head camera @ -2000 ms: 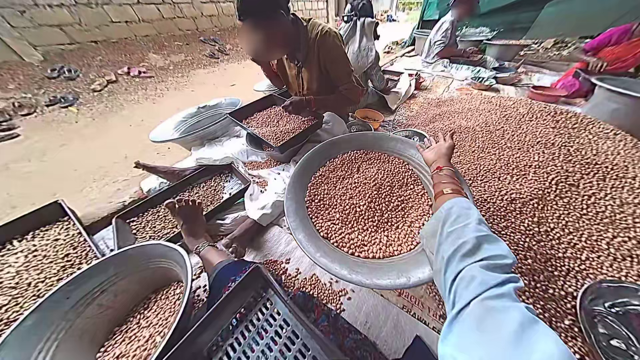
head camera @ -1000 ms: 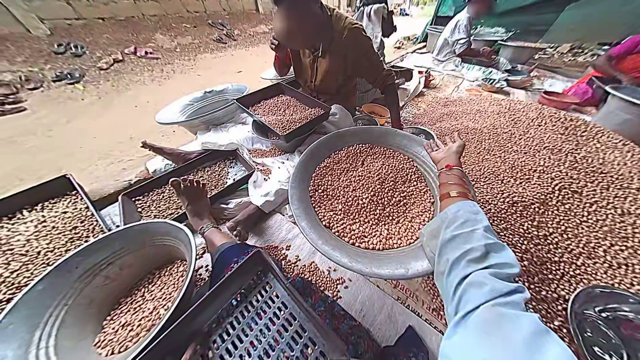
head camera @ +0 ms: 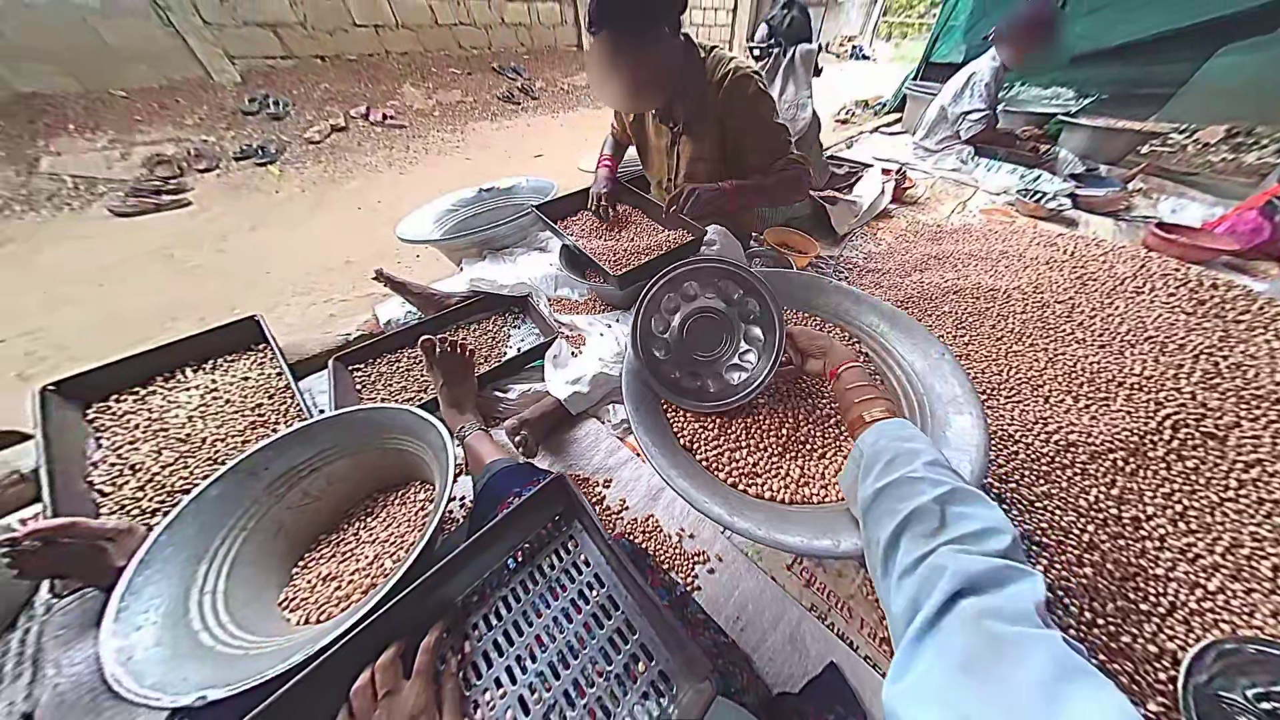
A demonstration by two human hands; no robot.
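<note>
My right hand [head camera: 815,352] grips the rim of a round metal dish [head camera: 708,335] with a ring of hollows, tilted over the wide metal basin [head camera: 945,400]. Brown nuts or seeds [head camera: 765,455] fill the middle of that basin. At the bottom, my left hand [head camera: 405,685] rests at the near side of a slotted tray [head camera: 570,625] that holds no nuts; its grip is partly cut off by the frame. Left of this tray, a deep metal basin [head camera: 255,520] leans with nuts inside.
A large spread of nuts [head camera: 1120,400] lies at right. Two black trays of nuts [head camera: 262,345] [head camera: 440,325] stand at left. Across from me a person [head camera: 700,120] handles nuts in another black tray [head camera: 550,215]. A bare foot [head camera: 455,385] stretches between the trays.
My right hand has left the big basin's rim and now holds the round metal dish over it. My left hand has come into view at the slotted tray. The person opposite has both hands at their tray.
</note>
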